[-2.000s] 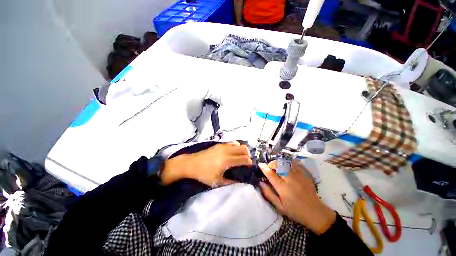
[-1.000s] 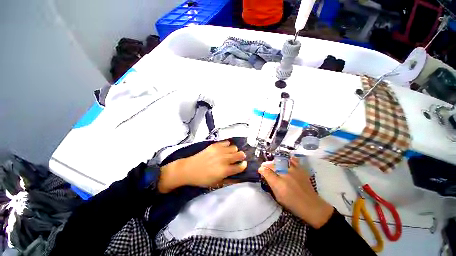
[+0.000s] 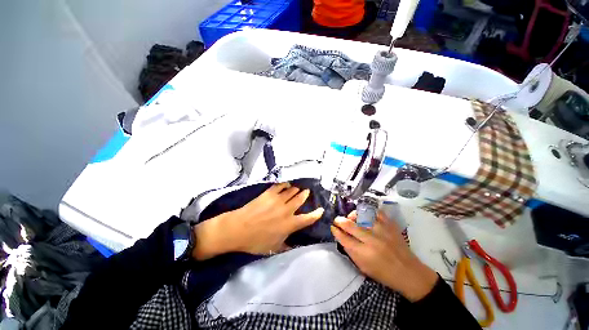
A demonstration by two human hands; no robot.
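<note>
My left hand (image 3: 261,222) lies spread on the dark lining (image 3: 310,193), left of the presser foot (image 3: 337,193). My right hand (image 3: 381,248) is just right of the foot, its thumb and finger pinching the dark cloth edge. The white inner layer (image 3: 290,278) with a dark stitch line lies below my hands. The checked shell fabric (image 3: 258,320) hangs at the lap edge. The sewing machine head (image 3: 439,142) stands over the cloth. The needle tip is too small to tell.
Scissors (image 3: 494,277) with orange-yellow and red handles lie right of my right hand. A plaid scrap (image 3: 507,167) hangs over the machine head. Crumpled grey-blue fabric (image 3: 320,66) sits in the tray behind. Dark fabric (image 3: 45,264) heaps at left. A person in orange (image 3: 338,11) is behind.
My left hand has moved slightly left and its fingers have spread, showing more dark lining by the foot. My right hand stays about where it was, beside the foot.
</note>
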